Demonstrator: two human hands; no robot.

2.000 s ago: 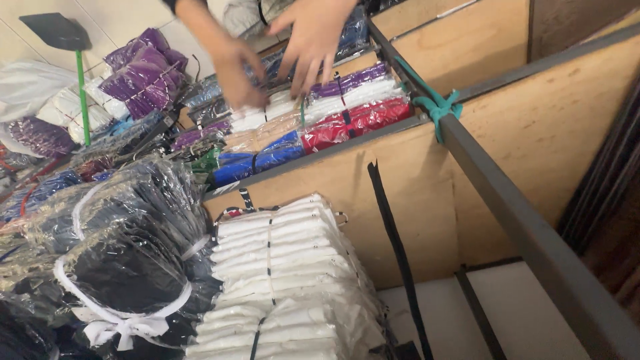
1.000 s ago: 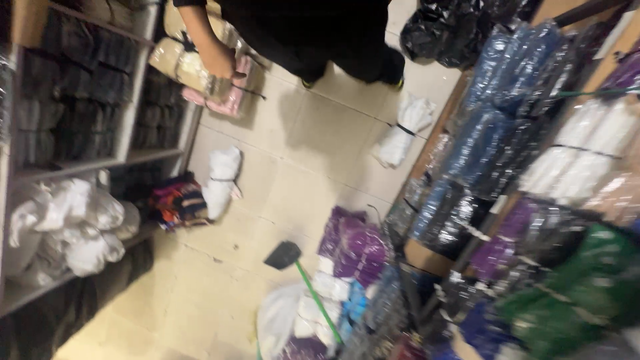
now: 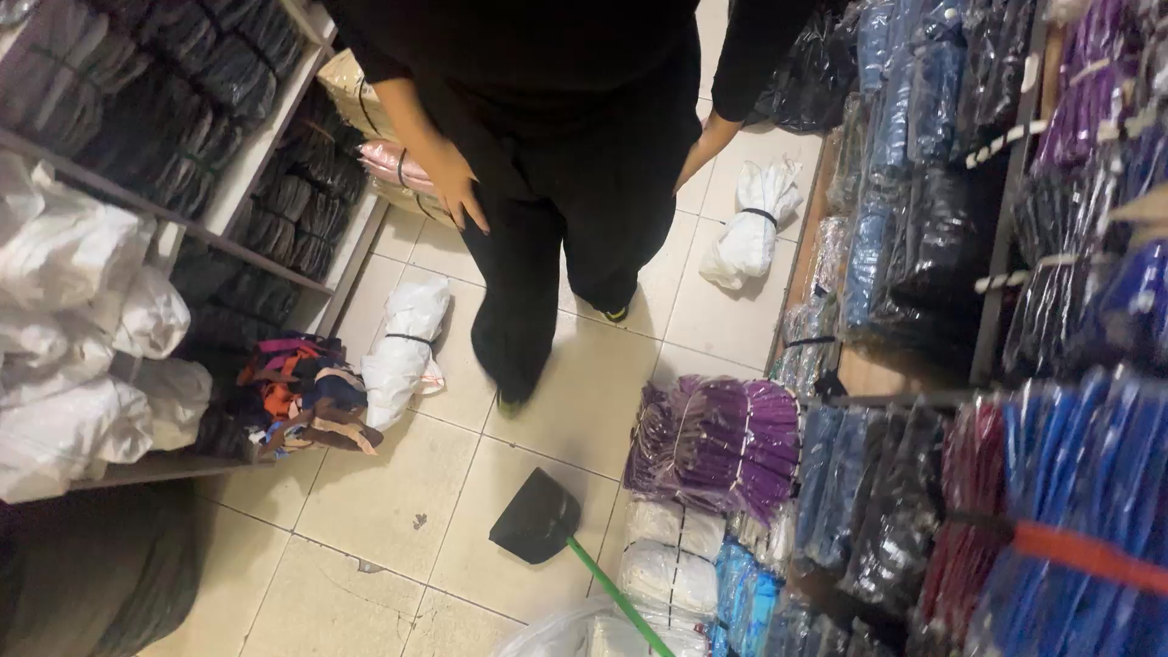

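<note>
My right hand [image 3: 456, 187] hangs beside the dark trousers on the image's left, blurred, fingers apart and holding nothing. Close to it are a pink wrapped bundle [image 3: 392, 162] and a cream one [image 3: 354, 96]. On the image's right, my left hand [image 3: 699, 153] is against the other trouser leg; its fingers are partly hidden. Below it on the tiles lies a white plastic-wrapped bundle [image 3: 741, 242] with a black tie. Another white tied bundle [image 3: 404, 347] lies on the left side, touching a heap of coloured cloth strips [image 3: 310, 392].
A black dustpan [image 3: 538, 516] with a green handle is on the tiled floor. Purple wrapped bundles [image 3: 712, 443] stand beside it. Shelves [image 3: 219, 239] with dark bundles and white bags line the left; blue wrapped garments [image 3: 1086, 484] fill the lower right.
The view has swung from the wrapped stacks down to the floor. My hands, earlier over the stacks, now hang at the legs; one second ago my right hand was at the pink bundle.
</note>
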